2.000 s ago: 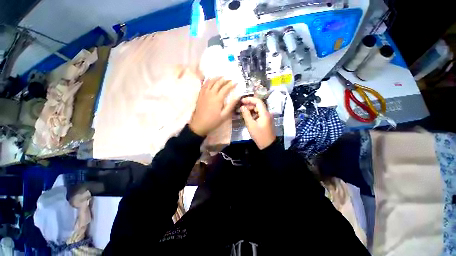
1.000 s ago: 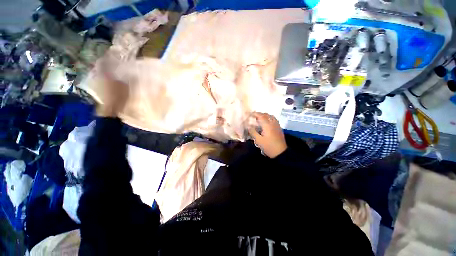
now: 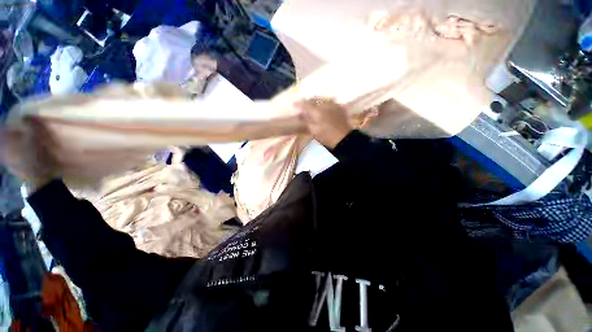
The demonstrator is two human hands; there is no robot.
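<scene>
A long peach fabric panel (image 3: 175,123) is stretched between my two hands, running from the far left to the table. My left hand (image 3: 29,152) holds its far end at the left edge of the view and is blurred. My right hand (image 3: 323,120) grips the cloth near the middle. The cloth continues up to the right onto the peach sheets (image 3: 363,55) on the machine table. More peach cloth (image 3: 263,172) hangs bunched below my right hand.
A heap of peach cloth (image 3: 172,211) lies at the lower left. A white bundle (image 3: 165,55) is at the upper left. At the right are the machine bed's edge (image 3: 496,146), a looping white strip (image 3: 552,178) and checked fabric (image 3: 548,217). A beige bundle (image 3: 555,305) is at the lower right.
The view has swung left. My left hand has moved far left with the cloth, pulling it taut off the table. My right hand has left the needle area and now grips the cloth.
</scene>
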